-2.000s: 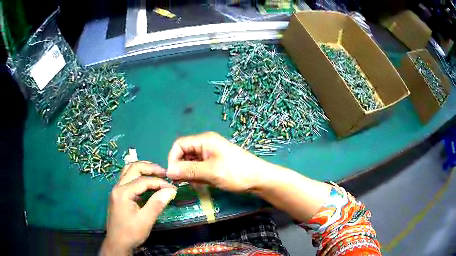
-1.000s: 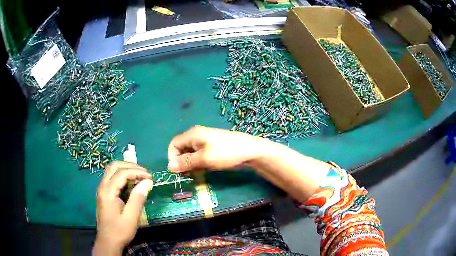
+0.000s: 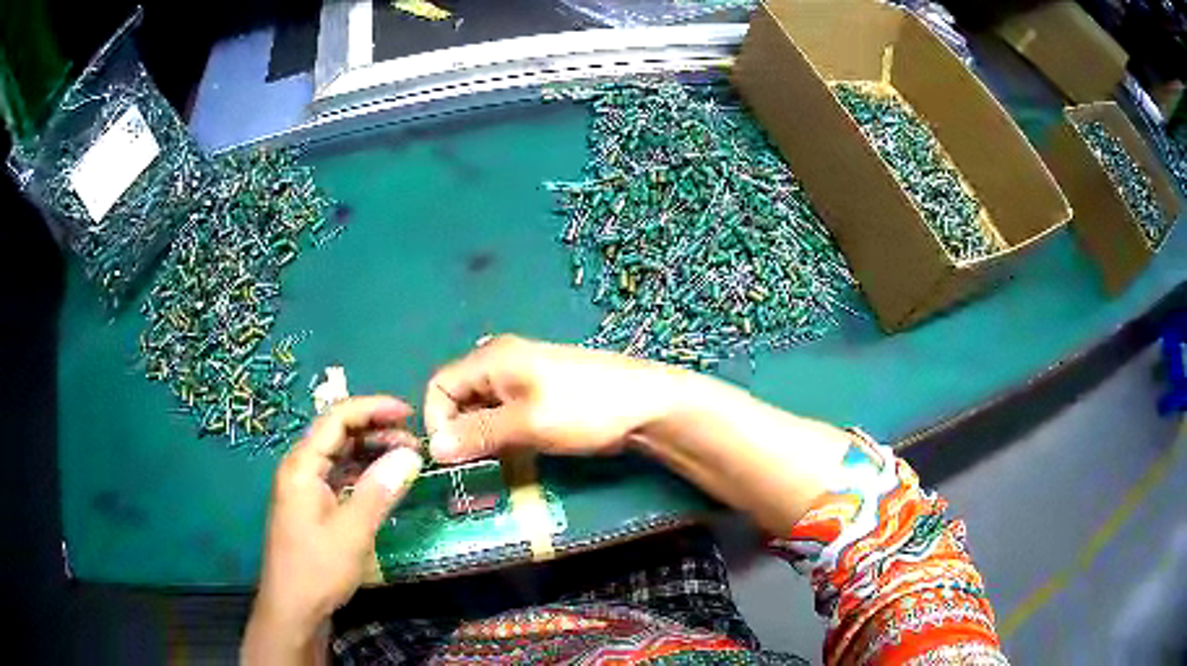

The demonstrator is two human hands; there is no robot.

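Observation:
A small green circuit board [image 3: 449, 536] lies at the table's near edge, with a dark red block [image 3: 479, 504] on it and a narrow upright strip with a pale edge [image 3: 463, 465] across it. Cream-yellow tape strips [image 3: 531, 507] flank it. My left hand [image 3: 341, 488] is at the board's left side, thumb and fingers curled together. My right hand [image 3: 488, 403] is over the strip, thumb and fingertip pinched close to my left fingertips. What either hand holds is hidden or too small to tell.
A large pile of green leaded components [image 3: 703, 234] lies behind my right hand. A smaller pile [image 3: 228, 312] is at the left by a clear bag [image 3: 115, 176]. An open cardboard box [image 3: 846, 195] and a smaller box [image 3: 1104, 215] stand right. A metal rail [image 3: 521, 63] runs behind.
Over the last second my left hand has moved right, towards my right fingertips, covering more of the strip. My right hand has shifted slightly left and down. The whole view has shifted slightly.

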